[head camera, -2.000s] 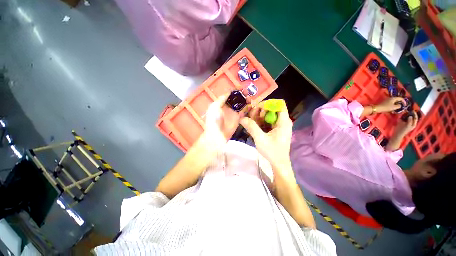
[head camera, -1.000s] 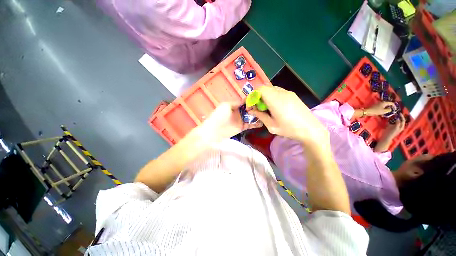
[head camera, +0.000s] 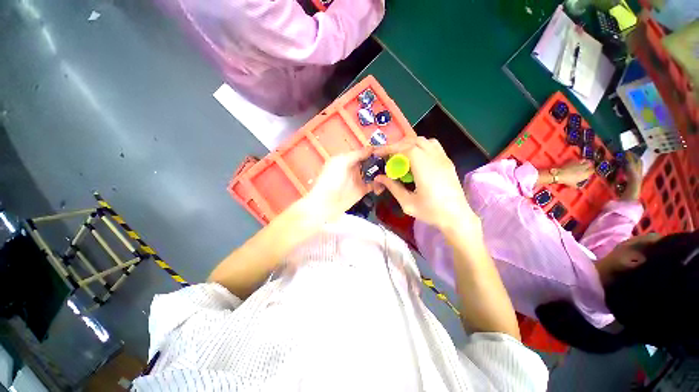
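A small dark smartwatch (head camera: 372, 169) is held between my two hands over the near edge of an orange-red divided tray (head camera: 285, 178). My left hand (head camera: 342, 181) grips the watch from the left. My right hand (head camera: 429, 181) holds a tool with a round yellow-green handle (head camera: 397, 166), seen end-on; its tip is hidden, so I cannot tell if it touches the watch. Several watches (head camera: 366, 115) lie at the tray's far right end.
A person in a pink coat (head camera: 521, 230) sits at right, hands over a grid tray (head camera: 543, 138) of watches. Another pink-coated person (head camera: 260, 46) is at top left. Green bench (head camera: 444, 61) lies ahead. A pipe frame (head camera: 96, 253) and striped floor tape (head camera: 146, 243) are at left.
Since the earliest frame, the yellow-green handle has moved left, up to the watch, and now shows its round end. My right hand has come closer to my left. The watch now lies at a different angle.
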